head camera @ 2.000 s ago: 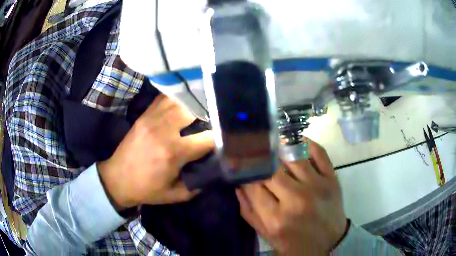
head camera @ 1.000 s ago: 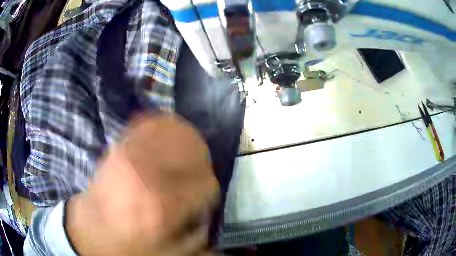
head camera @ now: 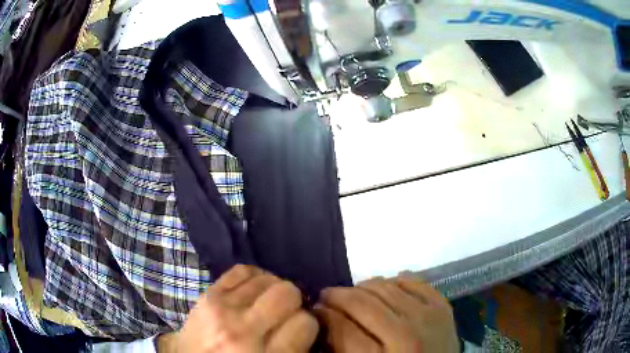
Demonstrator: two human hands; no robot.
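Note:
A dark panel [head camera: 293, 193] lies flat from the needle area down to the table's front edge. A narrow dark strip [head camera: 190, 176] curves along its left side. The plaid garment piece [head camera: 103, 179] spreads to the left. My left hand [head camera: 252, 314] and my right hand [head camera: 387, 314] are side by side at the front edge, fingers curled on the lower end of the dark cloth. The presser foot and needle area [head camera: 314, 103] is at the panel's top edge; its exact contact is hard to see.
The white machine head with "JACK" lettering [head camera: 508, 21] spans the top. A black rectangular pad [head camera: 506, 65] lies on the bed. Thread snips [head camera: 588, 160] lie at the right. More plaid cloth [head camera: 594, 289] hangs past the grey ribbed edge [head camera: 525, 255]. A small metal attachment [head camera: 414, 93] sits right of the foot.
My hands have moved from near the needle down to the front edge, and my right hand is back in view. The dark panel now lies spread out flat. The view has shifted.

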